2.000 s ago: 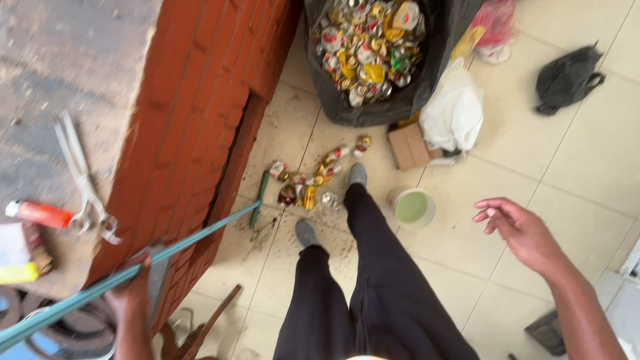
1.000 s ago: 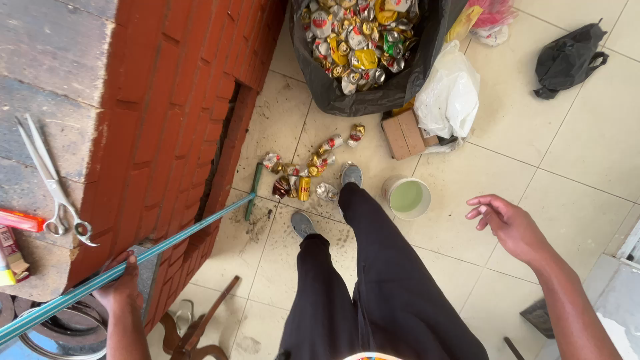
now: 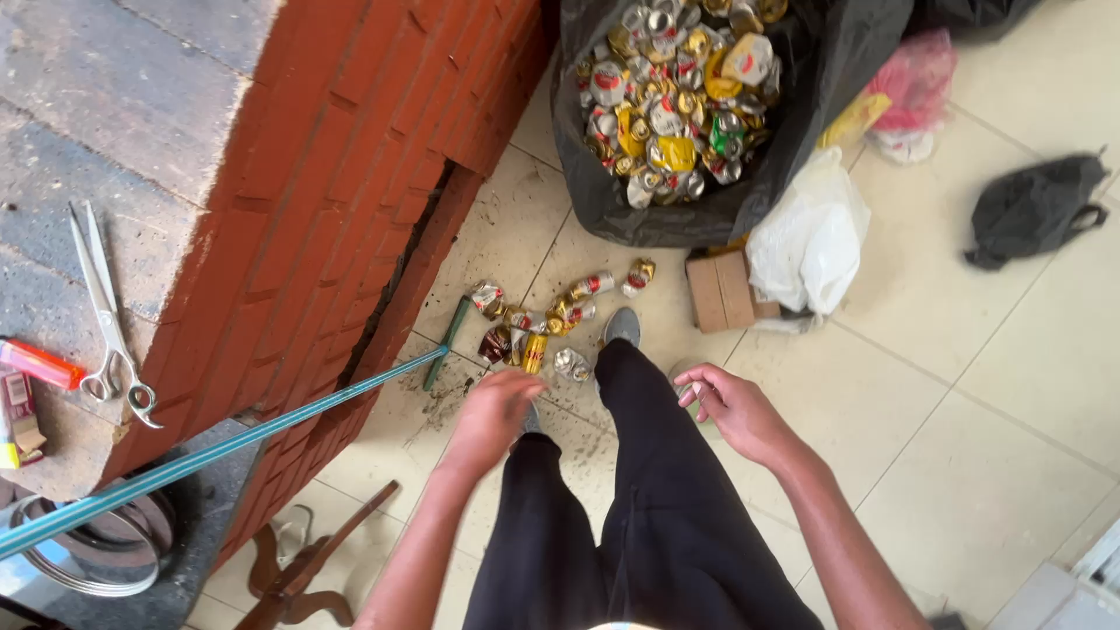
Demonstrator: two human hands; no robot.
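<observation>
My left hand, slightly blurred, is over my left shoe and holds nothing that I can see. To its right, my right hand is in front of my right leg with fingers apart and empty, partly hiding a bucket. Crushed drink cans lie loose on the tiles beyond my feet. A teal-striped pole leans across the brick counter's lower ledge, its green head on the floor beside the cans. Beyond them stands a black plastic bag full of crushed cans.
Scissors and a red-orange object lie on the brick counter at left. A cardboard box and white plastic bag are by the black bag. A black bag lies at right, a wooden stand at lower left.
My left hand has let go of the pole and moved right, in front of my legs. The pole now rests against the counter. My right hand has moved left, over the bucket.
</observation>
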